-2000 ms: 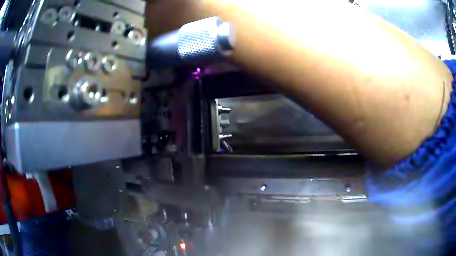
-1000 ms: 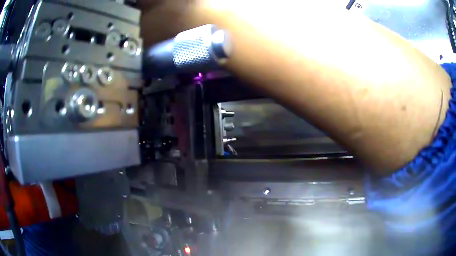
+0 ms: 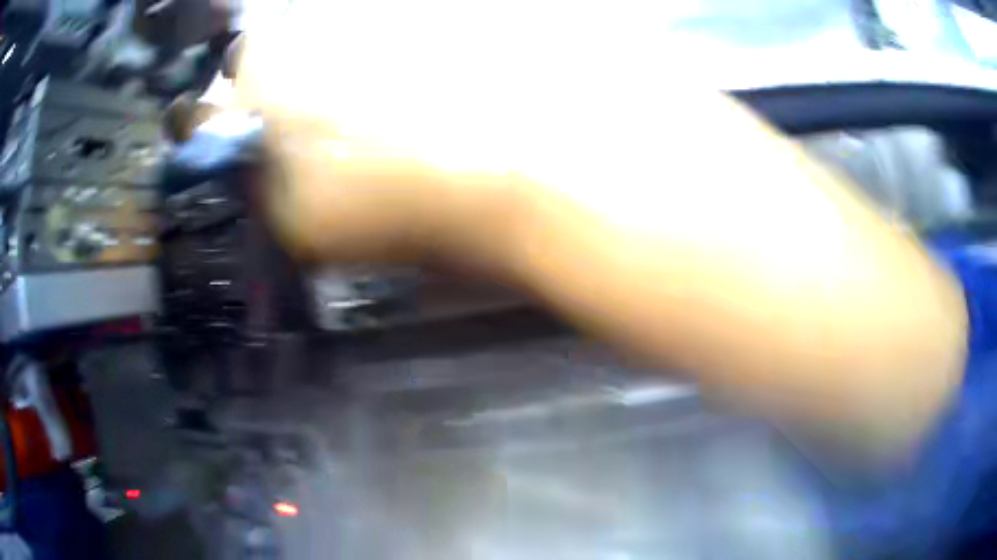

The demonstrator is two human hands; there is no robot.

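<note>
My right arm reaches in from the right edge, strongly blurred and overexposed. My right hand (image 3: 328, 164) is at the upper left, beside the grey metal positioning stage (image 3: 93, 202); its fingers cannot be made out clearly. A small whitish-blue thing (image 3: 222, 140) shows at its left side, between hand and stage; blur hides whether it is a wipe or the knurled barrel, and whether it is held. My left hand is not in view.
An orange-red unit (image 3: 35, 438) lies below the stage, with a blue sleeve (image 3: 55, 514) under it. Small red lights (image 3: 285, 509) glow at the lower left. A blurred metal baseplate (image 3: 569, 492) spans the lower middle. A dark bar (image 3: 864, 106) crosses the upper right.
The view has shifted and blurred. The stage appears smaller and further left. My right hand, earlier beyond the top edge, now shows beside it. The knurled barrel is no longer clearly visible.
</note>
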